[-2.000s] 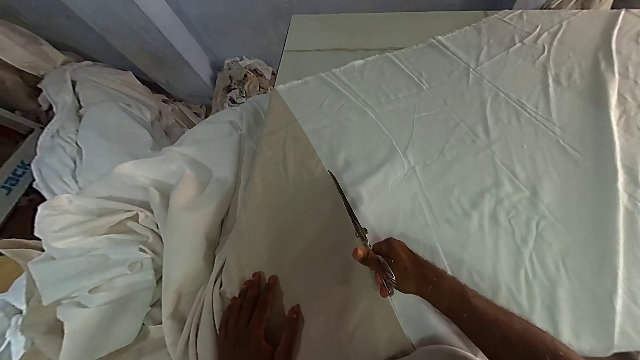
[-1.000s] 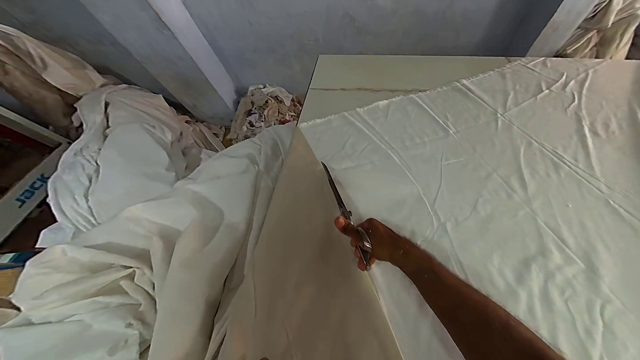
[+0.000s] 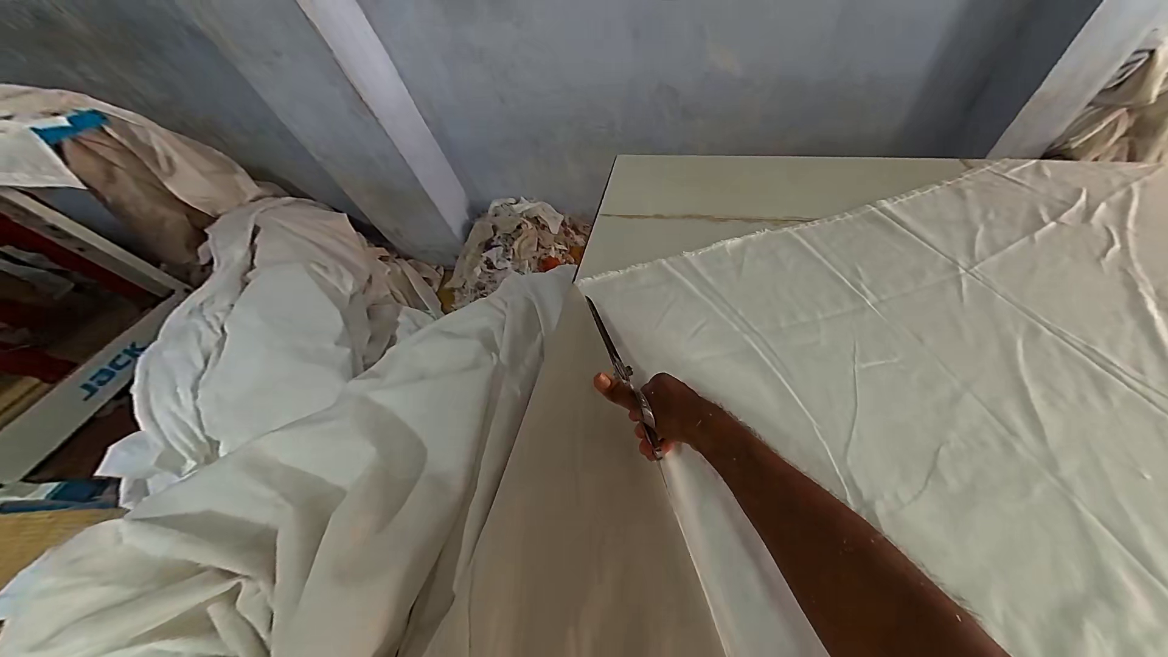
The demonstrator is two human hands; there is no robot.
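My right hand (image 3: 659, 411) grips a pair of metal fabric shears (image 3: 611, 347), whose blades point up and away along the left edge of a white cloth (image 3: 912, 365). The tips lie near the cloth's far left corner. This cloth lies wrinkled over the table, and its far edge is frayed. Left of the shears shows a smooth, beige-brown surface (image 3: 575, 529); whether it is tabletop or cloth I cannot tell. Beyond it a large heap of white cloth (image 3: 310, 484) hangs in folds. My left hand is out of view.
The table's bare far part (image 3: 712, 192) has a crack-like line across it. Fabric scraps (image 3: 520, 246) are piled by the wall (image 3: 693, 82). At the left stands a machine or frame part (image 3: 100, 383) marked Jack. More cloth (image 3: 1122, 109) lies at the far right.
My left hand, resting on the beige-brown surface two seconds ago, has left the view. My right hand with the shears has moved farther up along the cloth's edge toward the corner. The view has shifted.
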